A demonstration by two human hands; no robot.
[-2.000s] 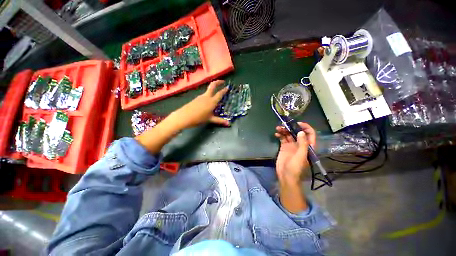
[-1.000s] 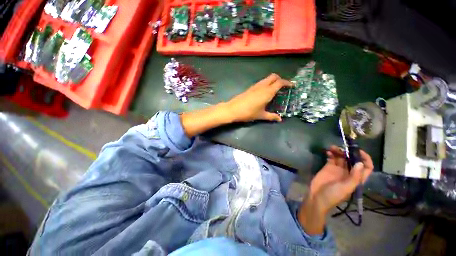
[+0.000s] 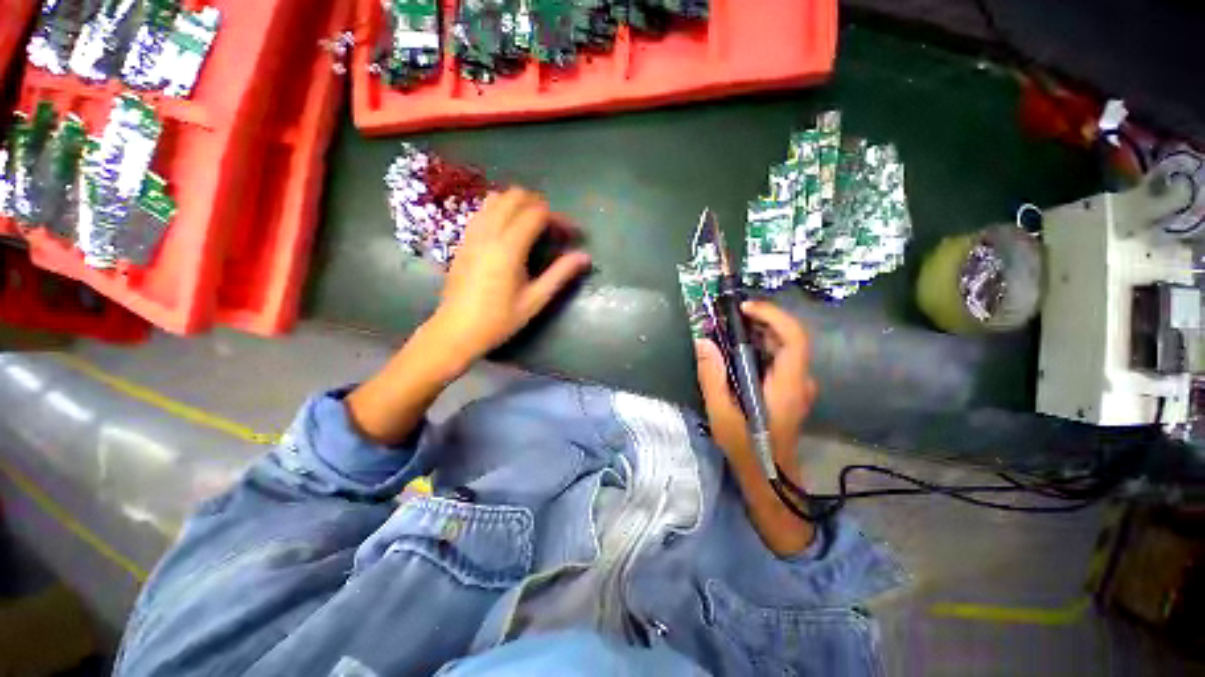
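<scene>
My left hand [image 3: 496, 271] is at the right side of the pile of red connector leads with white plugs [image 3: 426, 218], thumb spread away from the fingers; no held thing shows in it. My right hand [image 3: 764, 377] holds the black soldering iron [image 3: 743, 357], its metal tip pointing away from me. A single circuit board [image 3: 700, 298] is beside the iron at my right fingers; whether the fingers grip it or it rests on the mat is unclear. A stack of overlapping boards [image 3: 826, 218] lies on the mat to the right.
Red trays with boards stand at the left [image 3: 245, 146] and back [image 3: 595, 90]. The round tip cleaner tin [image 3: 945, 284] is right of the stack, beside the white box [image 3: 1077, 318]. Black cords run from the iron to the right. The green mat [image 3: 621, 199] lies under everything.
My left hand has moved left from the board stack to the lead pile. My right hand has moved left with the iron, away from the tin. A single board now shows beside the iron.
</scene>
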